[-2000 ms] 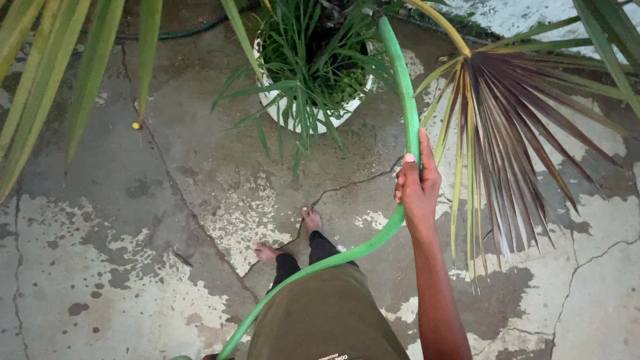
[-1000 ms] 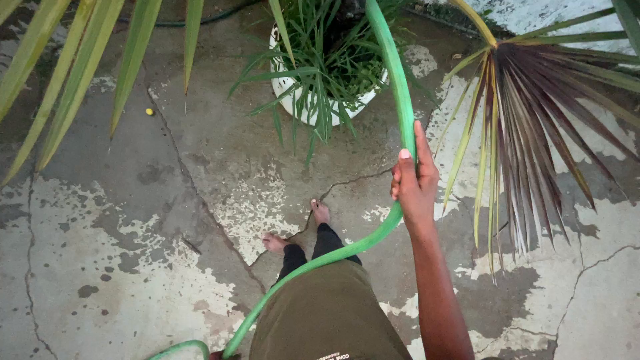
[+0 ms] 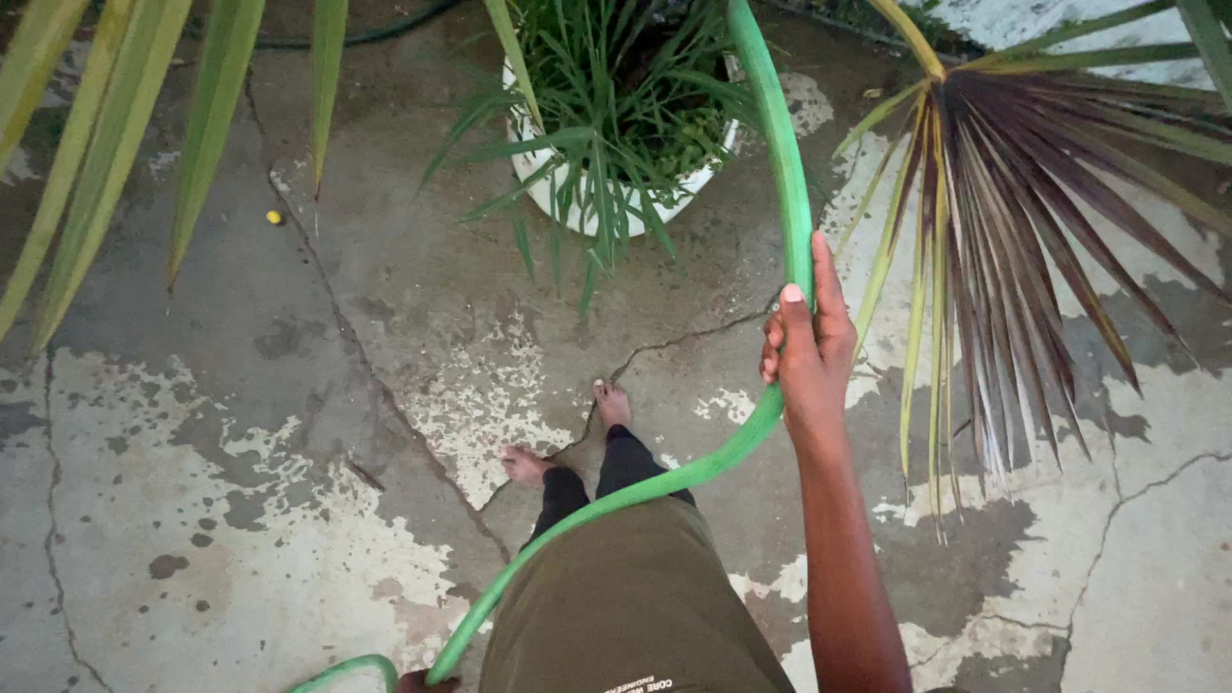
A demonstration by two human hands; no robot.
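Observation:
A green garden hose [image 3: 664,484] curves from the bottom left, across the front of my olive shirt, and up past the top edge. My right hand [image 3: 813,346] is closed around it right of centre, thumb and forefinger pointing up along it. At the bottom edge my left hand [image 3: 428,682], mostly cut off by the frame, grips a lower part of the hose beside a loop. Beyond my right hand the hose passes the right side of a white round planter [image 3: 616,217] full of long grassy leaves. The hose's upper end is out of view.
A partly dried fan palm leaf [image 3: 1001,241] hangs at the right, and green palm blades [image 3: 212,125] reach in from the upper left. A dark hose [image 3: 385,34] lies behind. The cracked concrete floor [image 3: 318,404] has wet patches and a small yellow object [image 3: 274,218]. My feet are bare.
Two seconds ago the hose's upper end showed above my right hand; now it runs out past the top edge. A loop of hose has come into view at the bottom left.

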